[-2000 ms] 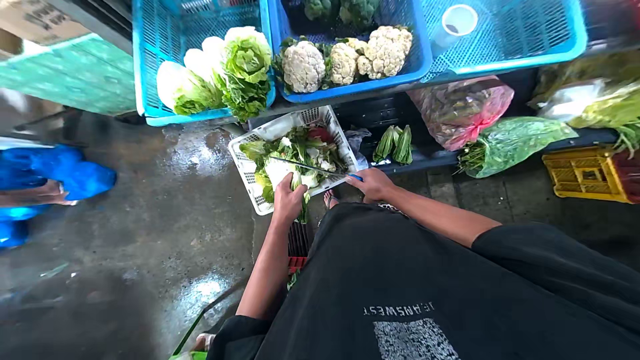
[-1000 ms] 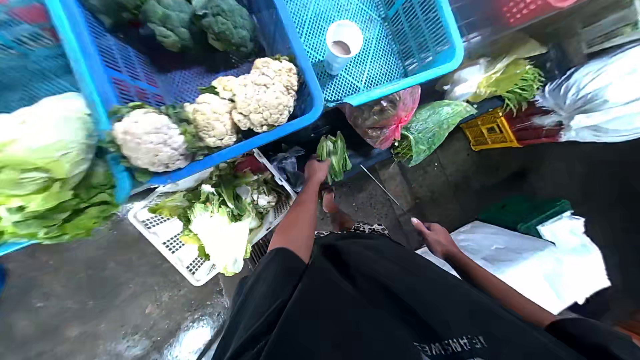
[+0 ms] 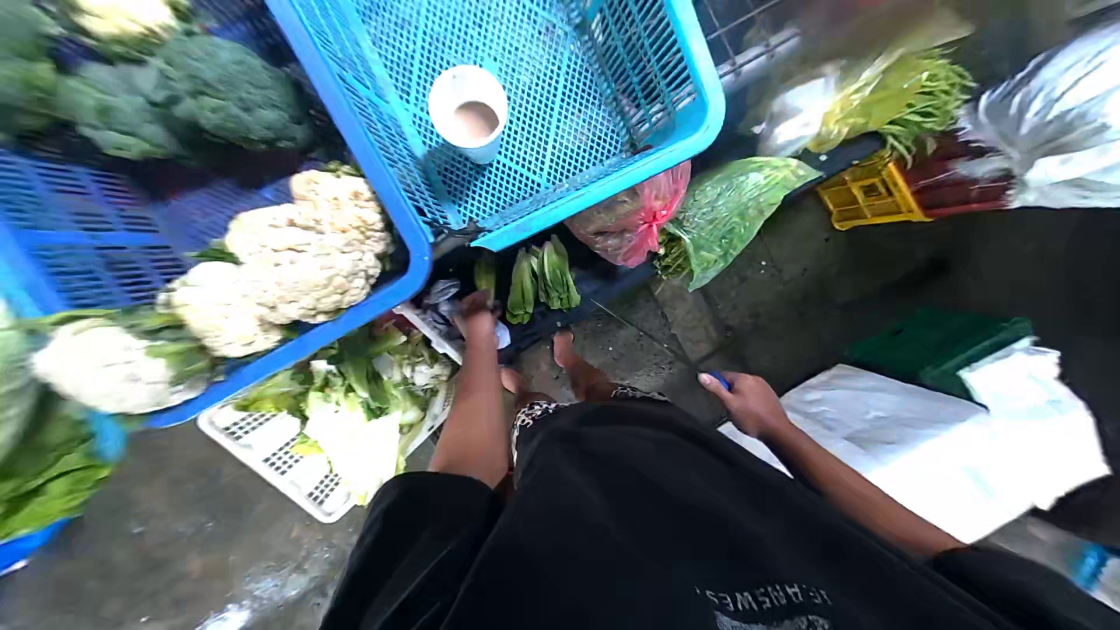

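My right hand (image 3: 749,402) grips the blue handle of a long thin-bladed knife (image 3: 643,332), its blade pointing up and left over the floor. My left hand (image 3: 477,317) reaches down beside a green leafy vegetable (image 3: 485,273) and some crumpled plastic (image 3: 440,293); whether its fingers hold anything cannot be made out. Just right of it, trimmed green vegetable bunches (image 3: 541,282) lie on the dark low shelf. Below and left of that hand, a white plastic basket (image 3: 262,446) holds loose leaves and pale cut trimmings (image 3: 354,437).
Above are a blue crate (image 3: 324,343) with cauliflowers (image 3: 302,249) and broccoli (image 3: 229,92), and a light-blue basket (image 3: 604,188) holding a cup (image 3: 468,109). Bagged greens (image 3: 744,214), a yellow crate (image 3: 871,191), white sheeting (image 3: 919,446) and a green crate (image 3: 936,350) are to the right.
My left hand was at the green bunches a second ago and has moved left of them. Two seconds ago both hands were over the white basket with the knife. The view has swung right.
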